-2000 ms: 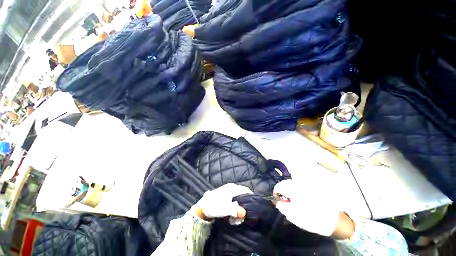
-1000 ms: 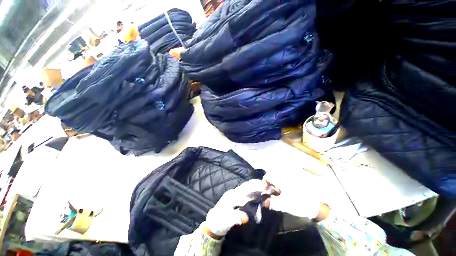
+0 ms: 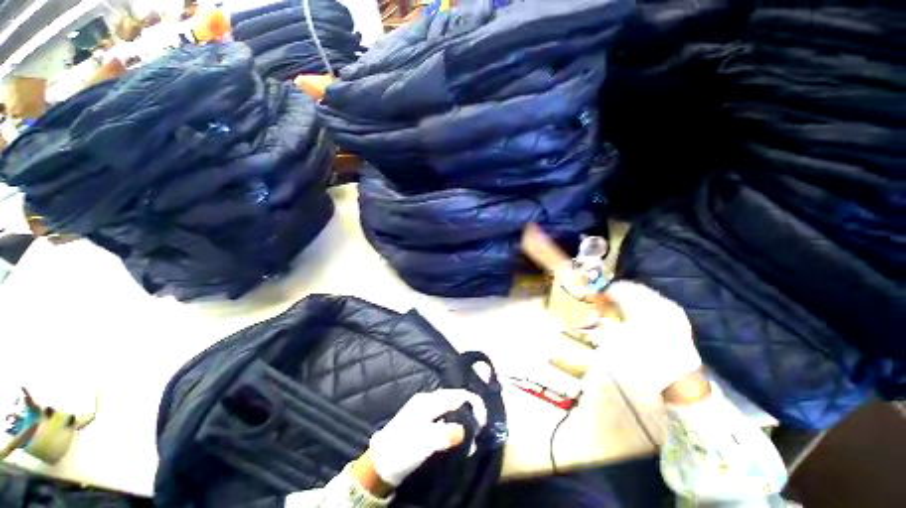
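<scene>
The dark quilted backpack (image 3: 348, 347) lies on the front of the white table, its padded straps facing up. My left hand (image 3: 422, 432), in a white glove with bare fingertips, grips a dark strap part at the backpack's right side. The red-handled thread snips (image 3: 546, 393) lie on the table right of the backpack. My gloved right hand (image 3: 641, 337) is at the white tub (image 3: 573, 303). A blurred tan stick (image 3: 542, 248) slants up from its fingers and appears held; the fingers partly hide the tub.
Tall piles of navy backpacks (image 3: 467, 149) stand behind the work, with another pile (image 3: 169, 169) at left. More dark backpacks (image 3: 755, 288) are at right. A small tan tool holder (image 3: 52, 437) stands at lower left. A yellowish piece (image 3: 571, 352) lies near the tub.
My right hand has left the strap part and moved right to the tub. The red snips now lie on the table. The tan stick has risen from the table. My left hand still grips the dark part.
</scene>
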